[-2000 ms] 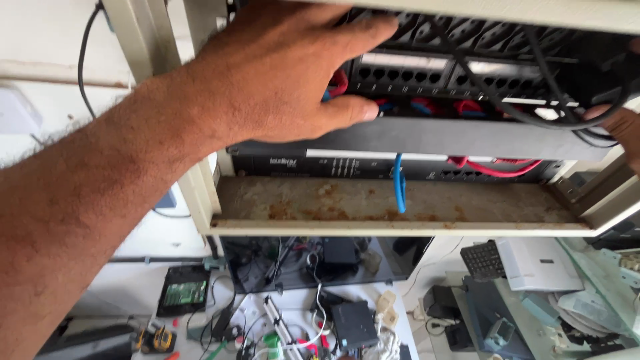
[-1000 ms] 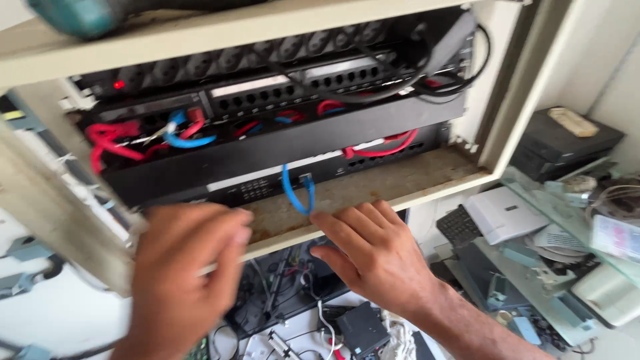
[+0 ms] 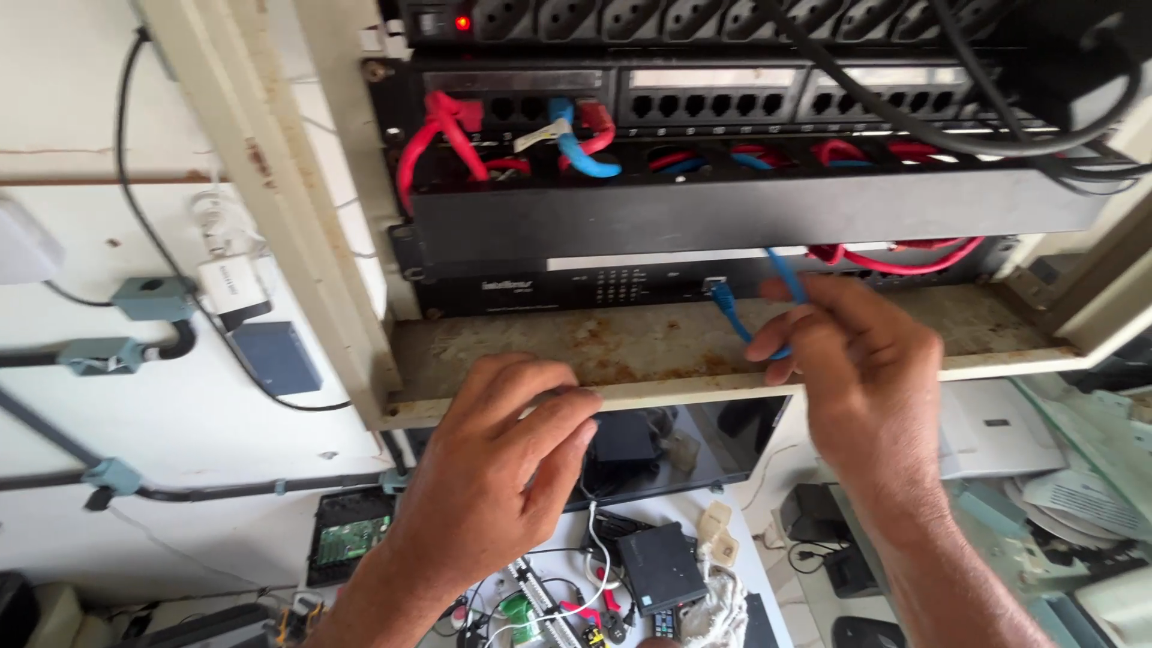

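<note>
My right hand (image 3: pixel 855 360) has its fingers around the loop of a blue network patch cable (image 3: pixel 733 317). One end of that cable sits at a port on the front of the black Intelbras rack unit (image 3: pixel 504 292); the other goes up behind the black cable manager panel (image 3: pixel 720 211). My left hand (image 3: pixel 504 441) is by the rack's lower front lip, fingers curled and thumb near the fingertips, with nothing visible in it. Above the panel, red patch cables (image 3: pixel 441 135) and another blue cable (image 3: pixel 585 160), bearing a tag, are at the patch panel (image 3: pixel 711 99).
A power strip (image 3: pixel 630 20) with a lit red switch spans the rack's top. Black cables (image 3: pixel 864 99) hang across the right side. Below stand a monitor (image 3: pixel 702 450) and a cluttered table with a black box (image 3: pixel 661 567). Conduit (image 3: pixel 225 492) runs along the left wall.
My right hand has moved onto the blue cable loop, which now bends toward the right. My left hand has come from the upper rack, where it was two seconds ago, down to the lower lip.
</note>
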